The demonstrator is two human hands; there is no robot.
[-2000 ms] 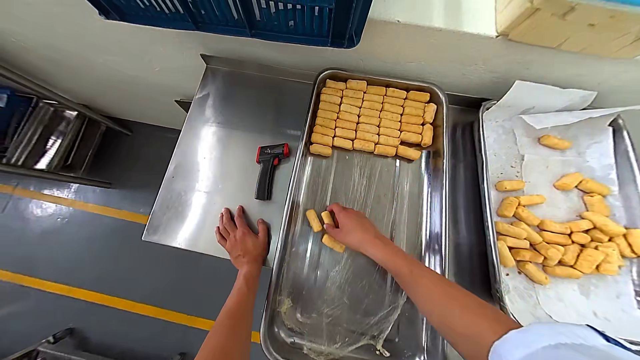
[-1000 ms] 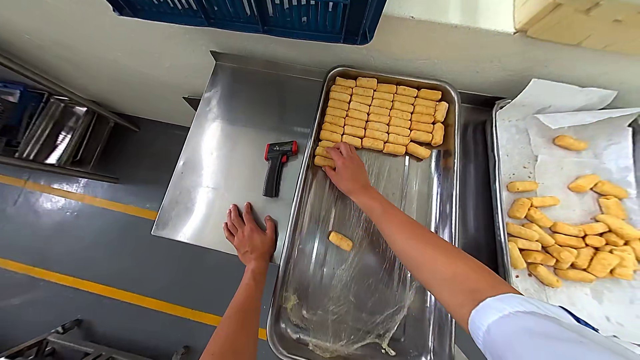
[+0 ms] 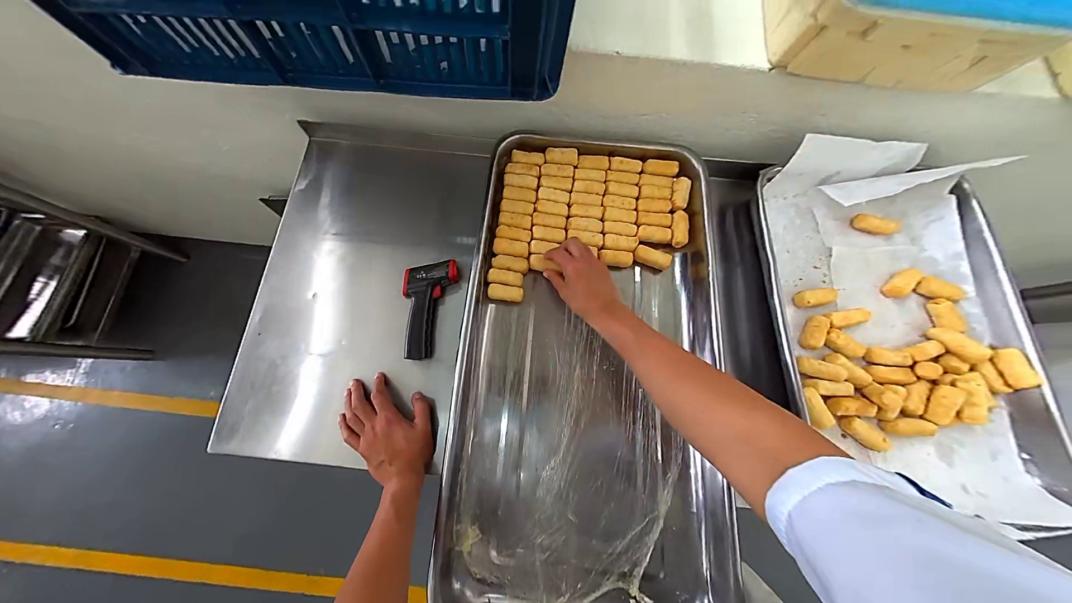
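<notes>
Golden food rolls lie in close rows at the far end of a deep steel tray with plastic film on its bottom. My right hand reaches over that tray, fingertips on a roll at the near edge of the rows, by the second column from the left. My left hand rests on the steel table with its fingers apart, holding nothing. Beyond it on the table lies a black and red infrared thermometer gun. Loose rolls lie heaped on white paper in a second tray at the right.
White paper sheets stick up at the far end of the second tray. A blue plastic crate juts in above the steel table. A metal rack stands at the left, over a grey floor with yellow lines.
My right hand has moved from mid-tray to the rows. The left column has gained rolls, and the single roll lying mid-tray a second ago is gone from there. My left hand stays on the table.
</notes>
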